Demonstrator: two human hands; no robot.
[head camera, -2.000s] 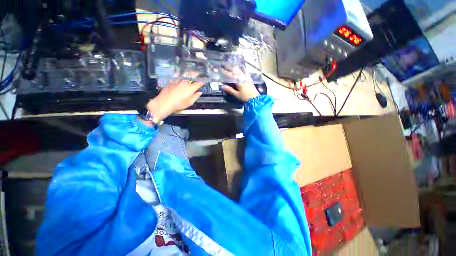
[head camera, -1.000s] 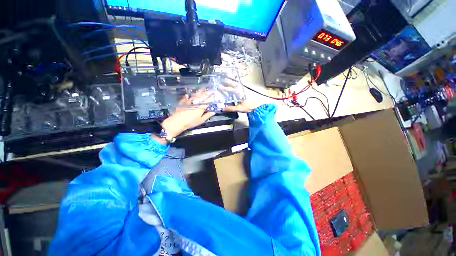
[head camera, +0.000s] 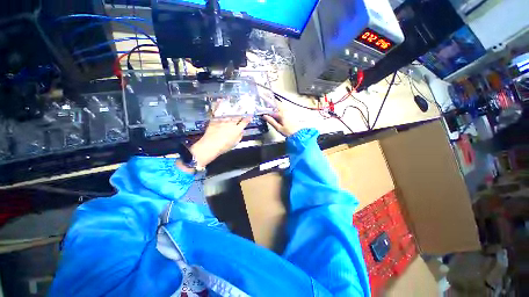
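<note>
The test fixture (head camera: 165, 136) is a long low black base with clear bays along the bench edge. Its clear acrylic cover (head camera: 191, 93) is above the bays and shows glare. My left hand (head camera: 225, 132) is at the right end of the fixture, its fingers reaching in under or against the cover. My right hand (head camera: 281, 119) is just right of it, fingers at the fixture's right end. Glare and the clear plastic hide the fingertips of both hands, and I cannot tell whether either holds a board.
A second fixture (head camera: 69, 130) stands at left. Behind are a monitor (head camera: 272, 13) and a grey power supply (head camera: 342, 43) with red digits and test leads. A mouse (head camera: 421, 103) lies at right. An open carton (head camera: 429, 191) holds red packing material (head camera: 380, 223) with one dark unit (head camera: 380, 246).
The camera view has shifted, bringing the monitor into sight. Both hands stay at the fixture's right end, with the fingers slightly moved. The power supply digits have changed.
</note>
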